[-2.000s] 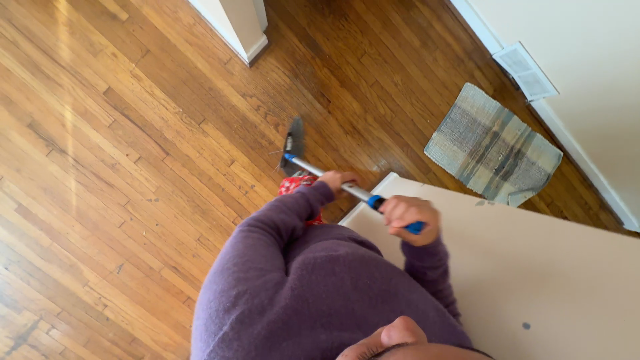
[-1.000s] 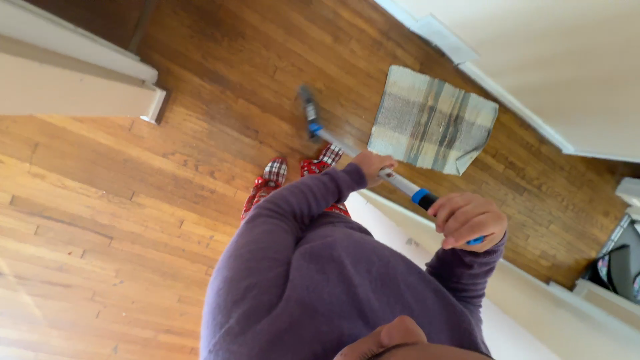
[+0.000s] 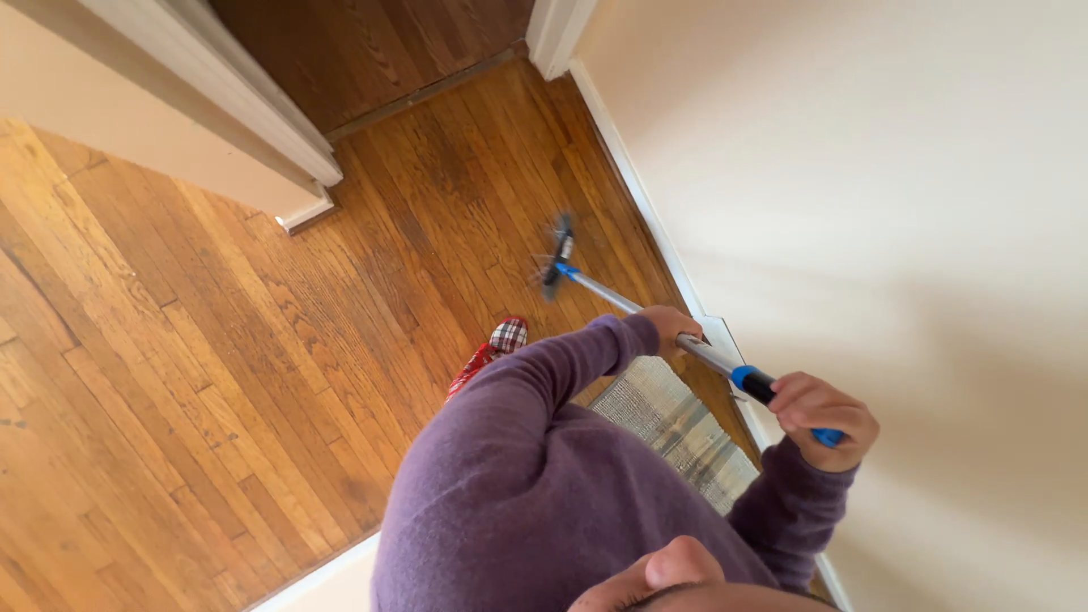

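A long-handled floor brush or broom [image 3: 608, 295] with a grey metal pole slants from my hands up and left to its dark head [image 3: 558, 255], which is at the hardwood floor [image 3: 408, 280] and blurred. My left hand [image 3: 670, 330] is closed around the middle of the pole. Near the pole's top end, my right hand [image 3: 824, 418] grips the black and blue handle. One plaid slipper [image 3: 509, 335] shows beside my left sleeve; the other foot is hidden.
A striped woven rug [image 3: 680, 425] lies partly under my body from this view. At the right runs a wall with a white baseboard [image 3: 633, 183] and a floor vent [image 3: 722, 340]. A wall end with white trim [image 3: 310, 212] juts in at upper left, beside a doorway to a darker floor [image 3: 382, 51].
The view has turned and moved toward the doorway. The rug, earlier in full view, is now partly hidden behind my body. Both hands have stayed on the pole.
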